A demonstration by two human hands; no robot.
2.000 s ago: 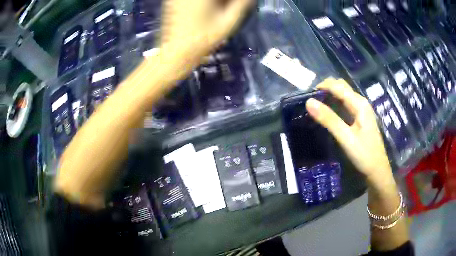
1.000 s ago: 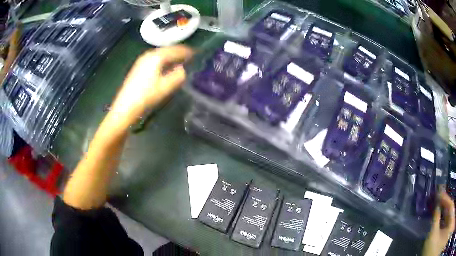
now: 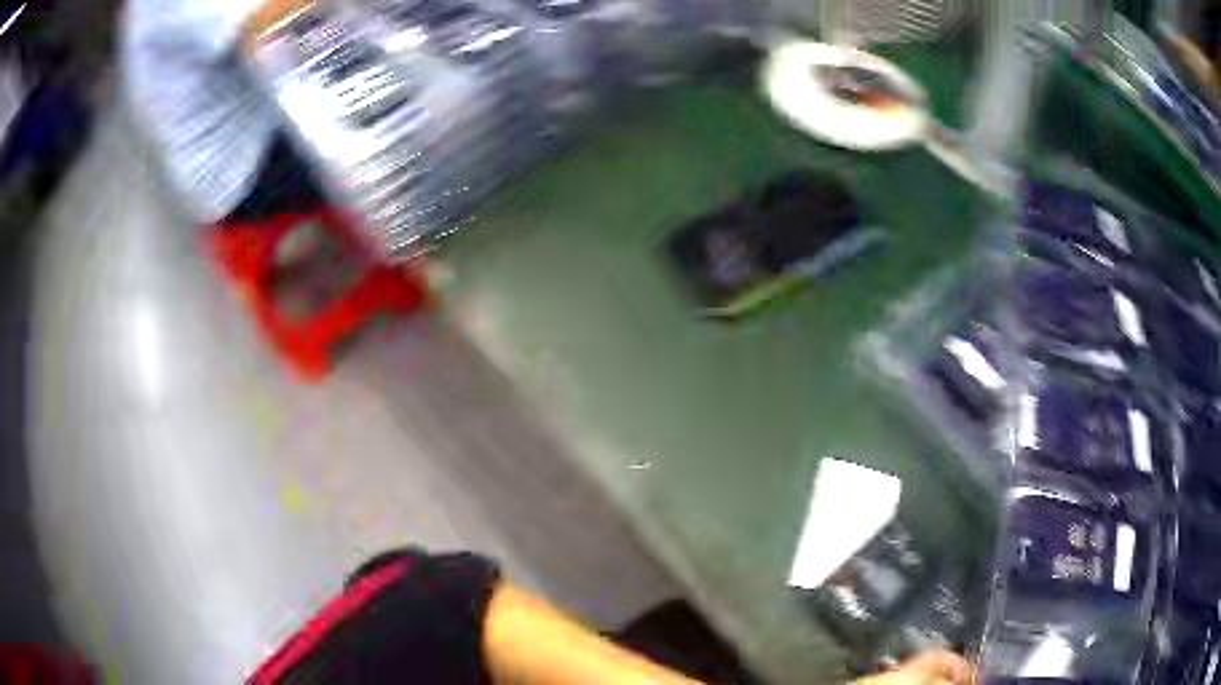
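The view is blurred. My left forearm with its dark sleeve crosses the bottom edge. A hand, seemingly my left hand [image 3: 927, 670], shows only partly at the bottom right, beside the tray edge; its grip is hidden. My right hand is not seen. A white paper slip [image 3: 848, 517] lies on the green bench, touching or beside dark flat batteries [image 3: 877, 578]. Dark keypad phones [image 3: 1071, 542] with white labels or screens sit in a clear blister tray [image 3: 894, 351] at the right.
A black slab [image 3: 770, 241], seemingly a smartphone, lies on the green bench [image 3: 603, 321]. A white fan base [image 3: 846, 94] holding small items is behind it. Stacked trays [image 3: 388, 121] stand at the upper left. A red stool [image 3: 315, 288] and a person in light clothing [image 3: 201, 107] are at left.
The view has swung left, so the tray and batteries now show at the right. The black slab has come into view. My left forearm is now lower, its hand mostly cut off.
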